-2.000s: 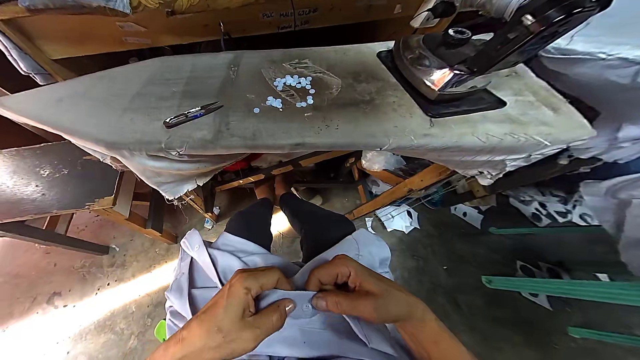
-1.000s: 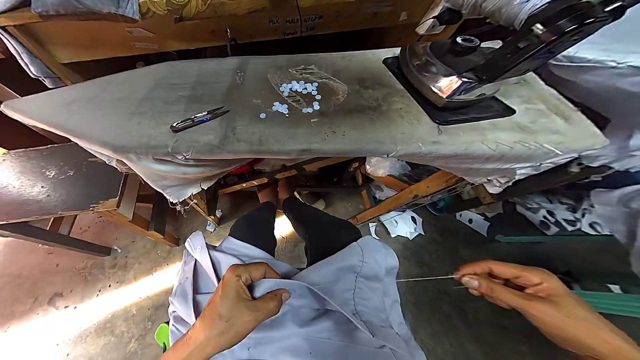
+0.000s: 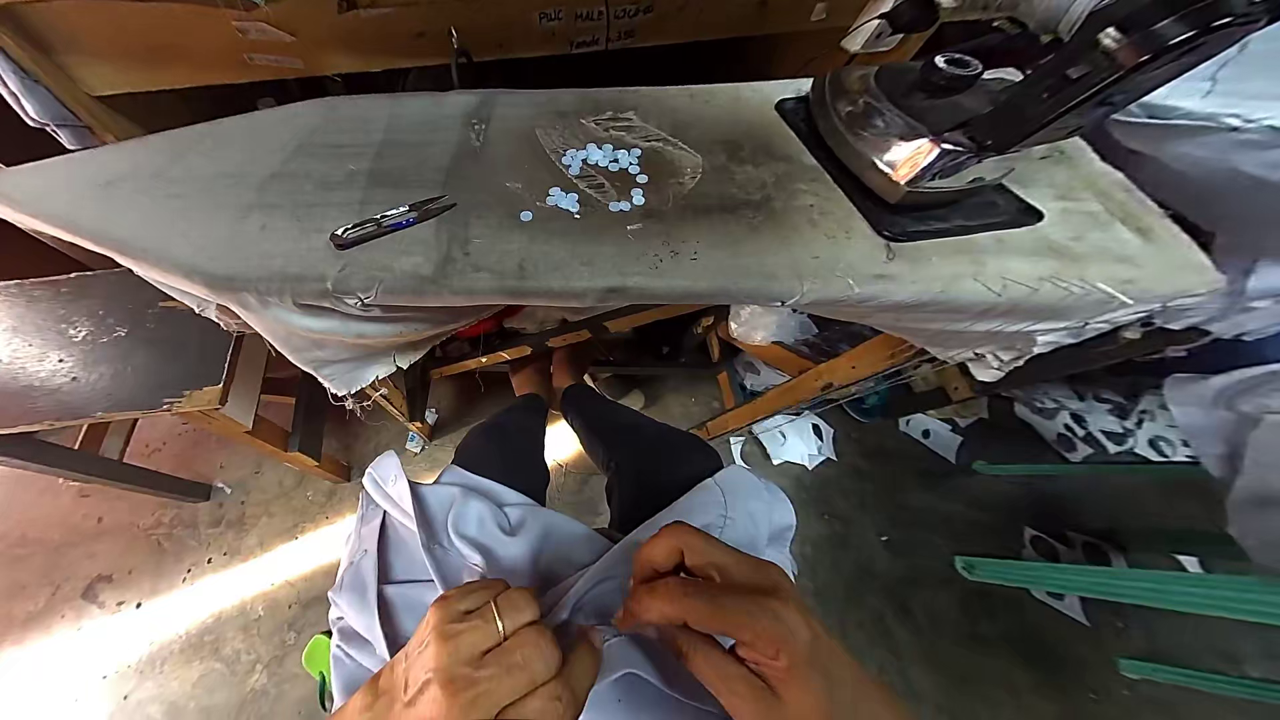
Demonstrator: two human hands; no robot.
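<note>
A light blue-grey garment [image 3: 490, 525] lies over my lap. My left hand [image 3: 490, 655], with a ring on one finger, grips a fold of its cloth. Close beside it, my right hand [image 3: 715, 620] has thumb and fingers bent at the same fold; whether a needle or thread is between them is not visible. Beyond my knees, several small pale buttons [image 3: 605, 157] are scattered on the cloth-covered ironing board [image 3: 470, 270]. Thread snips [image 3: 392, 222] lie left of the buttons. To the right, an iron [image 3: 890, 140] rests on a black pad [image 3: 930, 222].
A dark bench [image 3: 110, 345] stands at the left. Under the board are wooden braces [image 3: 820, 385] and paper scraps [image 3: 795, 440] on the concrete floor. Green bars [image 3: 1120, 592] are at the lower right. A wooden shelf edge [image 3: 350, 45] with writing runs behind the board.
One second ago my right hand was out to the right, drawing a thread taut from the garment; now it is back beside my left hand. The left hand still grips the cloth.
</note>
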